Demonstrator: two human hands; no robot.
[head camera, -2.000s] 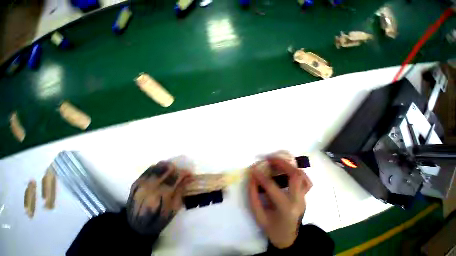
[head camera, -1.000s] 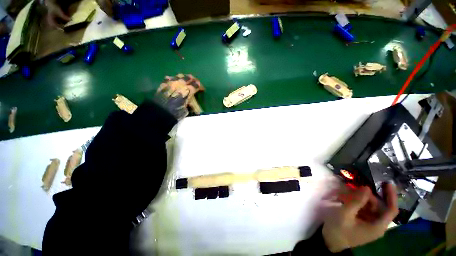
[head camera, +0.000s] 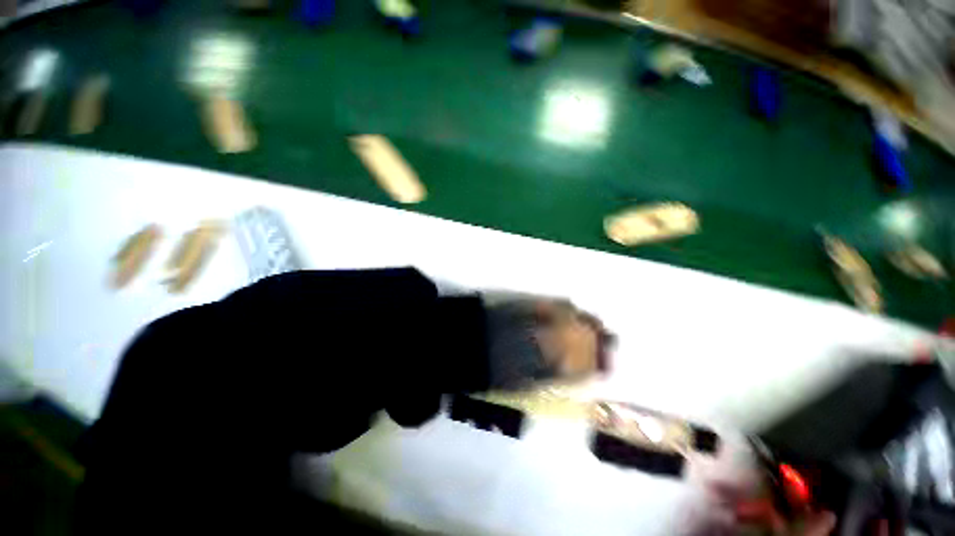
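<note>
The positioning fixture (head camera: 638, 454) lies on the white table, a pale strip with black blocks along its near edge. A tan part (head camera: 641, 422) sits in its right section, blurred, with a bright spot on it. My left hand (head camera: 565, 340) is above the fixture's left and middle section; its fingers are blurred and what it holds cannot be made out. My dark sleeve covers the fixture's left end. My right hand (head camera: 746, 500) is blurred at the bottom right, by the feeder's red light (head camera: 794, 483); its fingertips are unclear.
The green belt (head camera: 482, 157) runs across the back, carrying tan parts (head camera: 387, 168) and blue parts (head camera: 767, 92). Two tan parts (head camera: 194, 255) and silver strips (head camera: 266, 243) lie on the table at left. The black feeder (head camera: 853, 408) stands at right.
My left hand has come back from the belt to over the fixture. My right hand remains by the feeder. The view has tilted and shifted, and the belt's tan parts show in changed places.
</note>
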